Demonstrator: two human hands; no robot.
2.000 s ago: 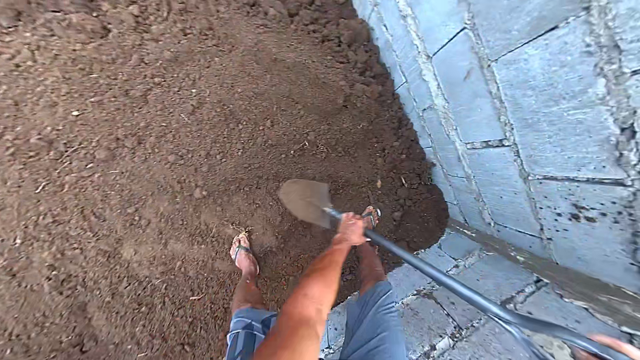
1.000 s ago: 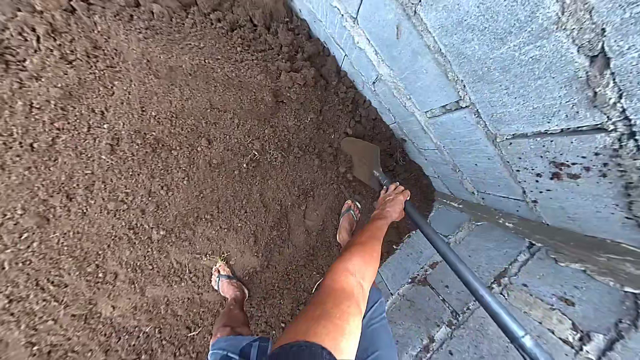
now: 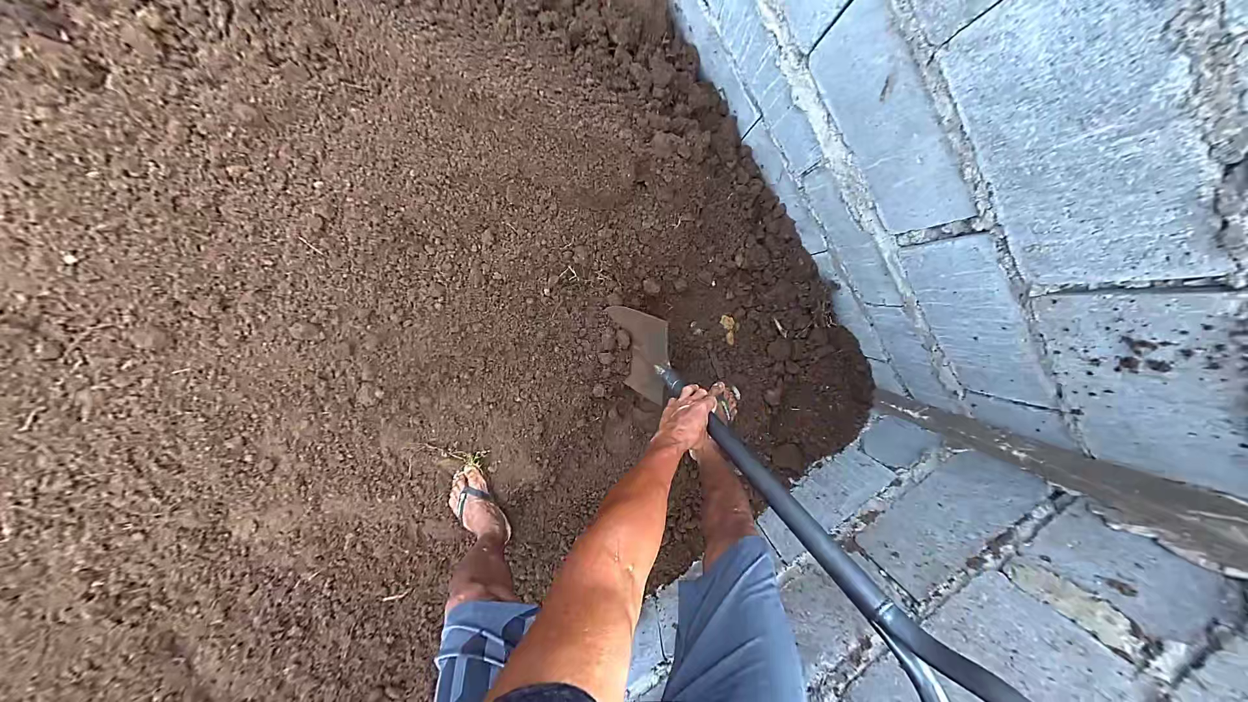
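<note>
A shovel with a flat, soil-dusted metal blade (image 3: 643, 353) and a dark tubular shaft (image 3: 809, 531) slants across the head view. My left hand (image 3: 686, 417) is closed around the lower shaft, just behind the blade. The blade rests at the surface of loose brown soil (image 3: 341, 292), with small clods against its left edge. The shaft runs down to the right and forks near the bottom edge; its grip end is out of frame. My right hand is out of view.
My sandalled feet stand on the soil, the left foot (image 3: 478, 505) apart from the right foot (image 3: 723, 405), which is beside the shaft. A concrete block wall (image 3: 1063, 146) rises at the right, and another blockwork surface (image 3: 955, 526) lies below the corner. A dry leaf (image 3: 728, 327) lies near the blade.
The blade was between my feet, then moved right towards the wall, and is now back left of there. My left hand has stayed on the shaft. My right hand, at the lower right earliest, has left view.
</note>
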